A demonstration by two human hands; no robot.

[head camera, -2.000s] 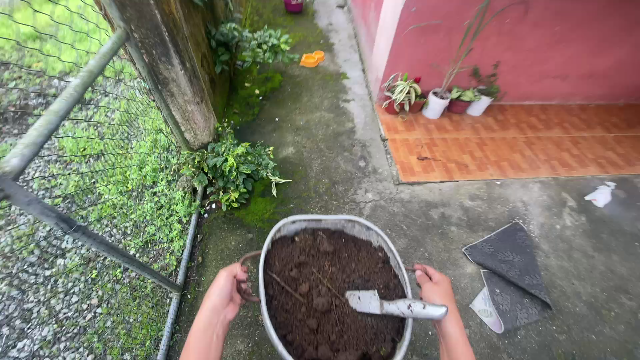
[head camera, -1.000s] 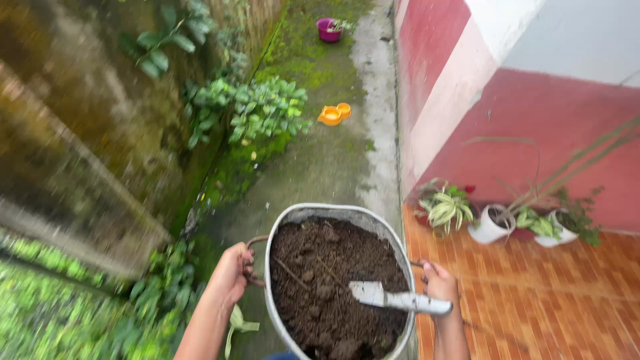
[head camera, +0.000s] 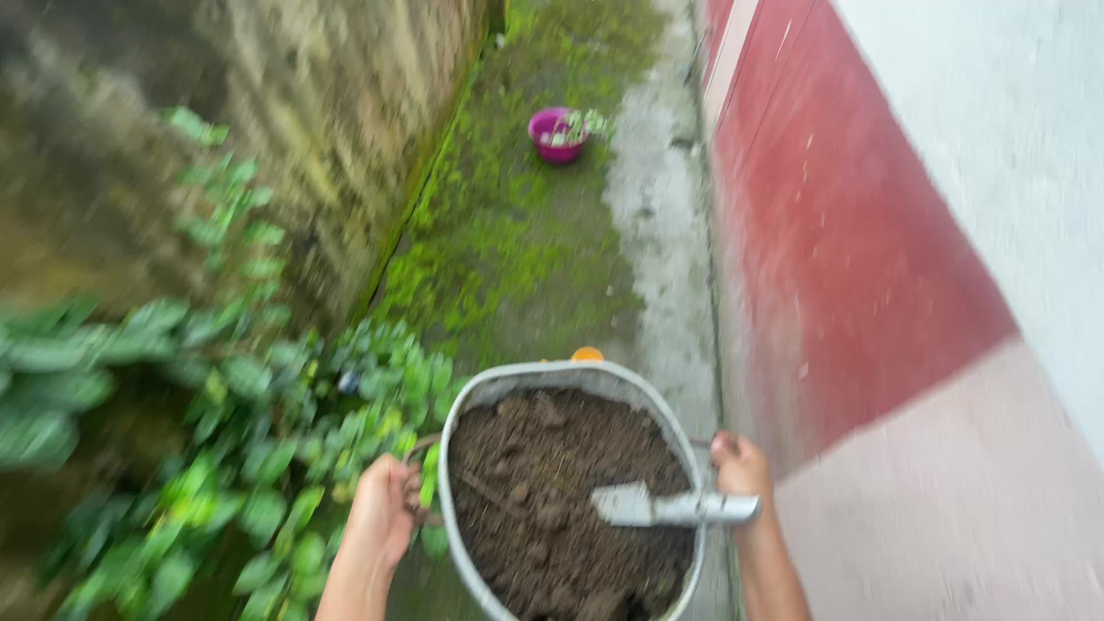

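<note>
A pale metal-looking tub (head camera: 473,385) full of dark soil (head camera: 552,492) is at the lower middle of the view. My left hand (head camera: 388,509) grips the looped handle on its left side. On the right side my right hand (head camera: 740,483) is closed around the other handle, partly hidden behind the tool's end. A grey hand trowel (head camera: 664,507) lies across the soil, its blade on the soil and its handle over the right rim.
A mossy concrete path (head camera: 535,259) runs ahead between a stained wall (head camera: 285,129) and a red and white wall (head camera: 845,259). Leafy plants (head camera: 259,466) crowd the left side. A purple basin (head camera: 556,142) holding a plant stands on the path. An orange object (head camera: 587,354) shows just past the tub.
The view has moved along the path, away from the wire fence and tiled porch. The purple basin is closer, and the tub now partly hides the orange object. Both hands keep hold of the tub.
</note>
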